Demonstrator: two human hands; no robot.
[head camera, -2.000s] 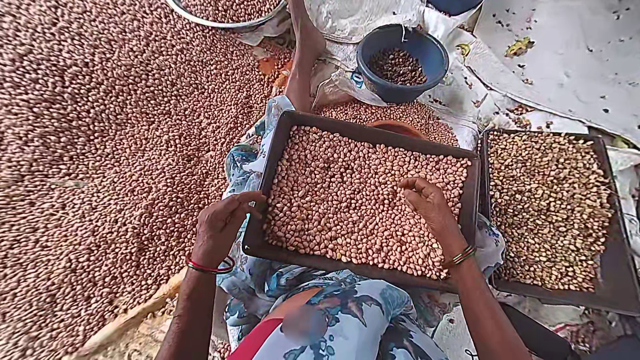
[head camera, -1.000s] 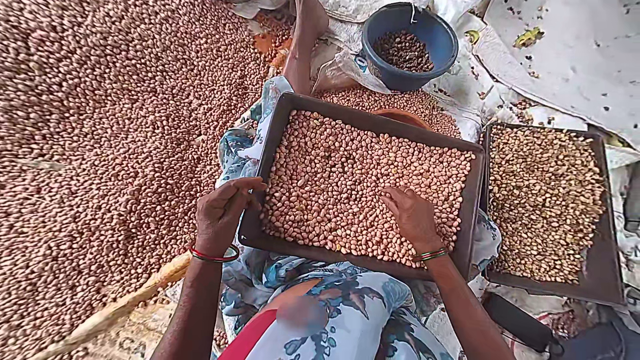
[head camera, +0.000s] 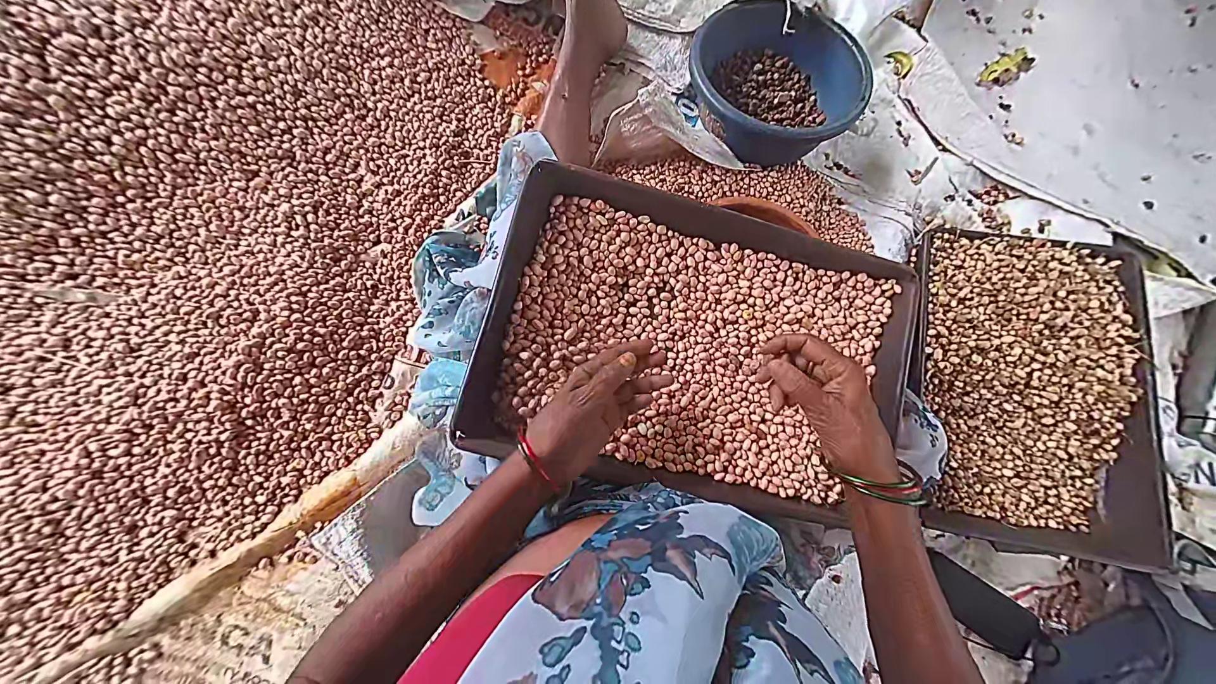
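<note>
A dark rectangular tray (head camera: 684, 209) rests over my lap, slightly tilted, with a layer of pinkish-brown shelled nuts or beans (head camera: 703, 313) in it. My left hand (head camera: 594, 399) is over the tray's lower left part, palm partly turned up, fingers apart, with nothing visible in it. Over the right part of the tray is my right hand (head camera: 826, 389), its fingers curled and thumb near the fingertips; whether it pinches something is not clear. Bangles circle both wrists.
At the right, a second dark tray (head camera: 1130, 513) holds paler, yellowish-brown pieces. A blue plastic tub (head camera: 779, 142) with dark bits stands beyond my tray, near an orange bowl rim (head camera: 765, 214). A large heap of similar nuts or beans (head camera: 209, 266) spreads on the left. Sacks cover the ground.
My left hand has moved from the tray's left edge inward over the contents. My right hand, spread on the contents a second ago, now has curled fingers.
</note>
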